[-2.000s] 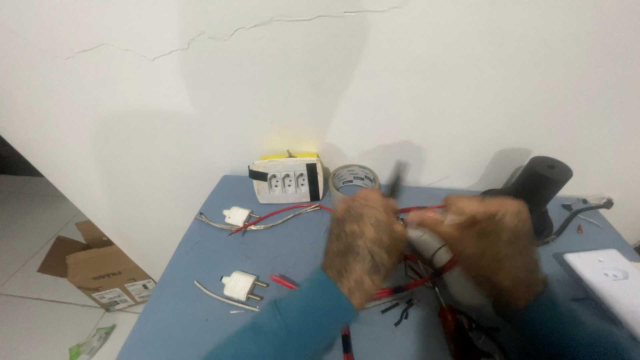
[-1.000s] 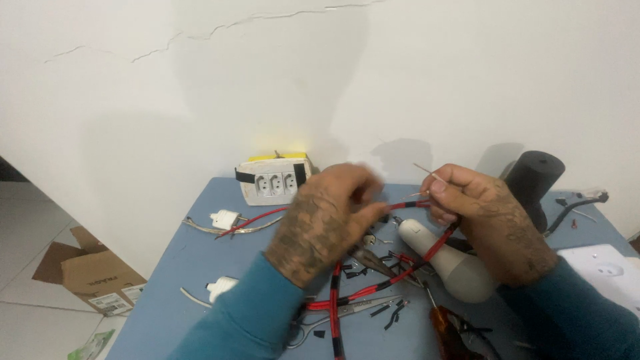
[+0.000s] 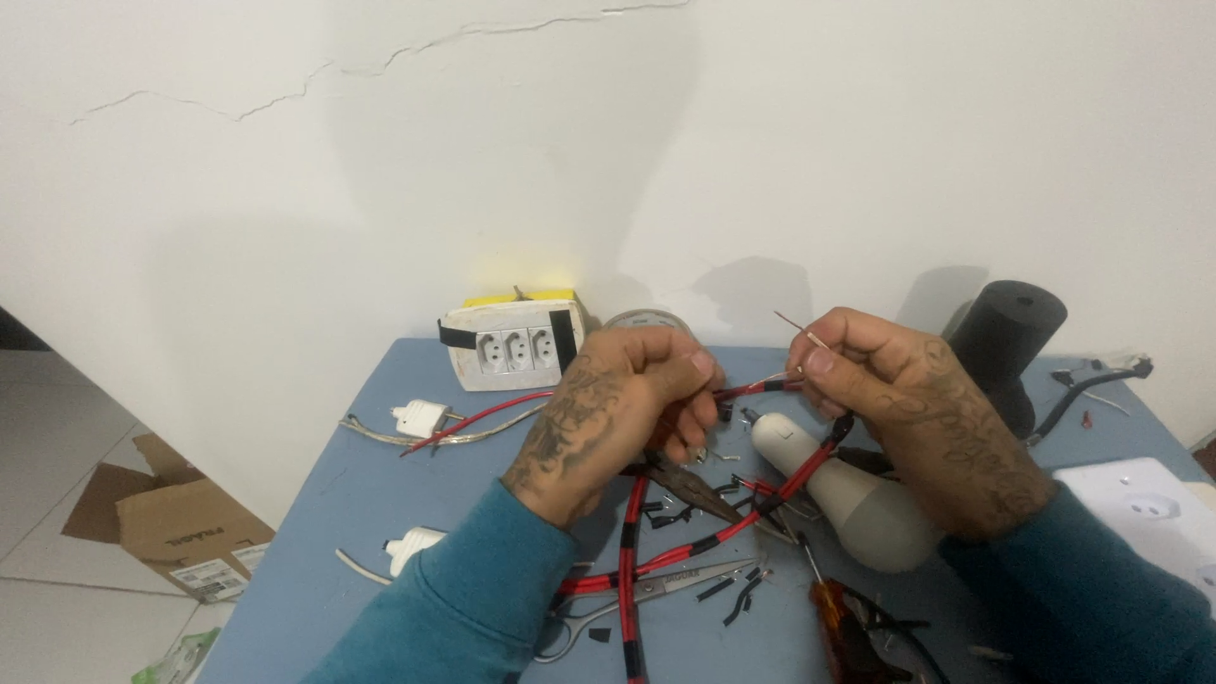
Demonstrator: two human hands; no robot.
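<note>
My right hand (image 3: 883,408) pinches a thin wire with a bare copper end (image 3: 793,326) between thumb and fingertips. My left hand (image 3: 627,408) is raised to its left, thumb near the index finger; whether it grips anything is unclear. Red cable banded with black tape (image 3: 698,546) runs below both hands and crosses itself on the blue table. Pliers (image 3: 689,484) lie partly hidden under my left hand. An LED bulb (image 3: 845,494) lies beneath my right hand. Nearer are scissors (image 3: 655,589), an orange-handled screwdriver (image 3: 841,627) and black scraps (image 3: 741,598).
A triple socket box (image 3: 513,347) and a tape roll (image 3: 651,321) stand by the wall. White plugs (image 3: 418,416) lie left. A black cylinder (image 3: 1007,342), dark cable (image 3: 1073,394) and white socket plate (image 3: 1130,513) are right. A cardboard box (image 3: 180,522) sits on the floor.
Two seconds ago both hands were blurred over the cable, with a dark tool above my left hand. That tool no longer shows there. Since one second ago, my left hand's fingers have curled.
</note>
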